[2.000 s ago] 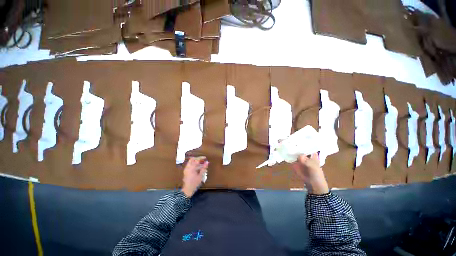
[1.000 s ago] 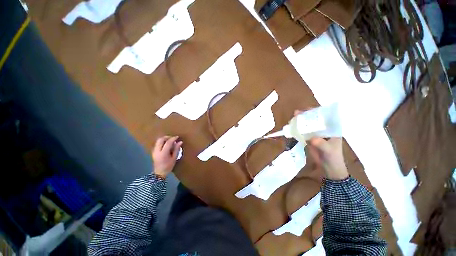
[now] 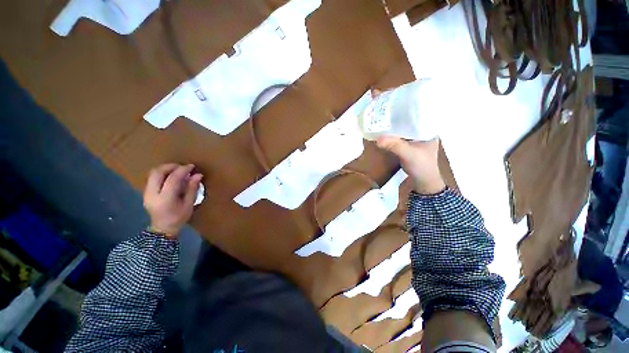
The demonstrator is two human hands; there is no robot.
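Note:
My right hand (image 3: 412,160) holds the translucent white glue bottle (image 3: 398,114) tilted on its side over the far end of a white template (image 3: 303,162). The bottle's nozzle is hard to make out against the white. My left hand (image 3: 169,196) is over the near edge of the brown panels (image 3: 110,131), closed on a small white wad (image 3: 199,194). More white templates (image 3: 238,72) lie in a row on the overlapping panels. Thin brown handle loops (image 3: 256,138) stick out beside them.
A heap of narrow brown straps (image 3: 525,31) lies on the far side of the white table (image 3: 472,131). Cut brown panels (image 3: 552,165) and a crumpled brown heap (image 3: 548,293) lie beyond the row. A blue object (image 3: 34,231) is at the lower left.
The view has turned and moved closer to the row. The right hand has carried the bottle from the near side to the far side of the templates. The left hand still holds the wad.

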